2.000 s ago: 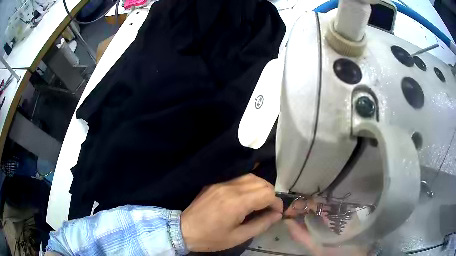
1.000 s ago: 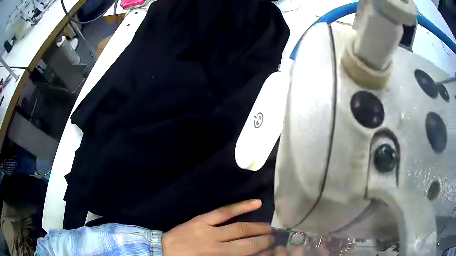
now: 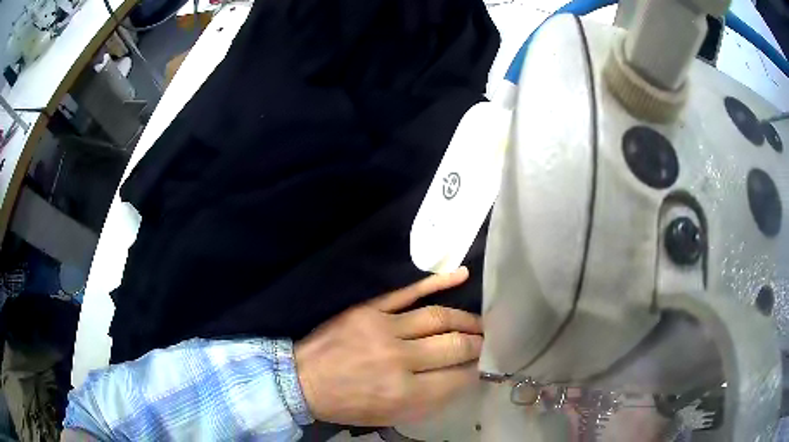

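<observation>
The black garment [image 3: 285,190] lies as a large, dark, loosely folded mass left of the off-white sewing machine head [image 3: 554,216]. My left hand [image 3: 394,363] rests flat on its lower right part, palm down, fingers spread, fingertips close to the machine's lower left edge. The index fingertip touches or nearly touches the tip of the white oval cover [image 3: 458,190]. My right hand [image 3: 636,423] is small, blurred and partly hidden under the head, seen through the curved off-white guard [image 3: 748,345]. What it holds cannot be told. The needle area is blurred.
A blue tube [image 3: 519,65] curves behind the head. The white table's curved edge [image 3: 95,319] shows on the left beyond the garment. Another white table [image 3: 52,78] with a brown edge stands at the far left.
My left hand has gone from fingers bunched near the needle to fingers spread flat on the garment. The view has shifted, and the right hand shows blurred in a different place behind the guard.
</observation>
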